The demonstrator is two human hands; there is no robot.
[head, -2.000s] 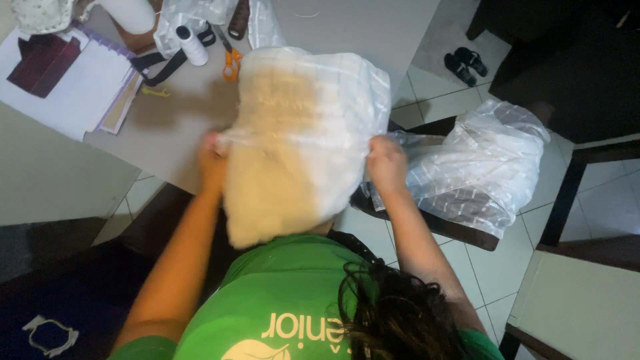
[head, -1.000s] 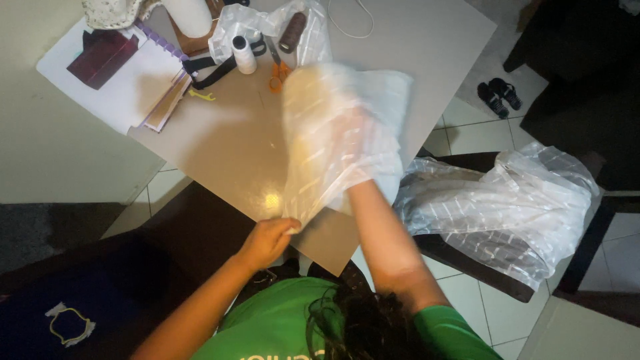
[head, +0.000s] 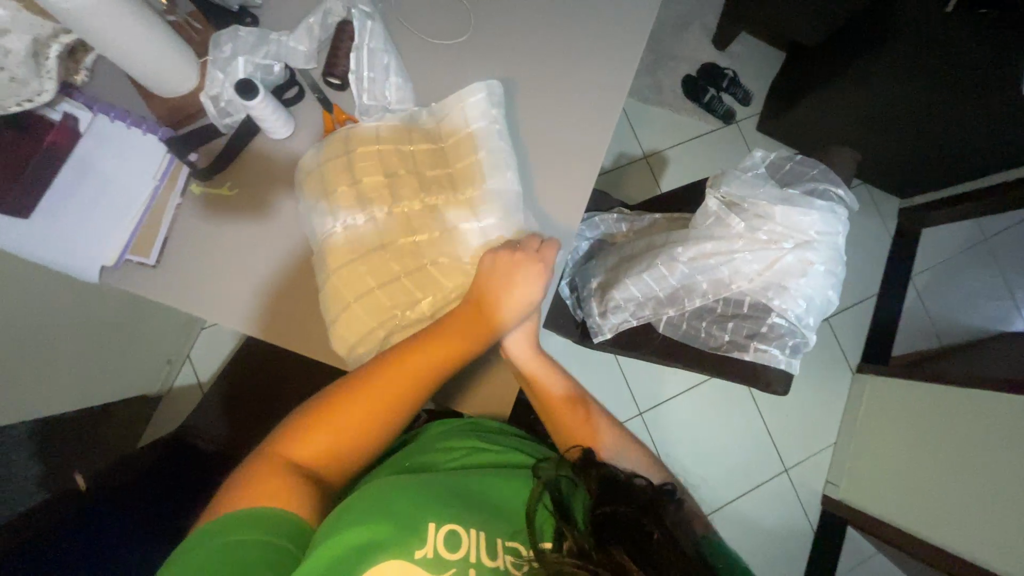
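Note:
A folded piece of sheer white checked fabric [head: 400, 216], yellowish over much of its face, lies on the grey table. My left hand [head: 516, 276] reaches across to the fabric's right edge, its fingers closed at the lower right corner and apparently pinching it. Just below, my right hand [head: 524, 336] meets it, mostly hidden behind the left hand and wrist, so its fingers do not show. Orange-handled scissors [head: 338, 118] touch or lie close to the fabric's top left edge, beside a white thread spool [head: 266, 108] and a dark brown thread spool [head: 339, 56].
More sheer checked fabric [head: 720, 264] is heaped on a dark chair [head: 696, 362] to the right. A spiral notebook with papers [head: 88, 192], a black strap [head: 228, 152] and a large white cone [head: 128, 40] occupy the table's left. Black sandals [head: 716, 92] rest on the tiled floor.
The right hand was on or inside the fabric one second ago and is now beside the left at its right edge. The left hand has moved right from the fabric's lower left corner. The fabric lies flatter.

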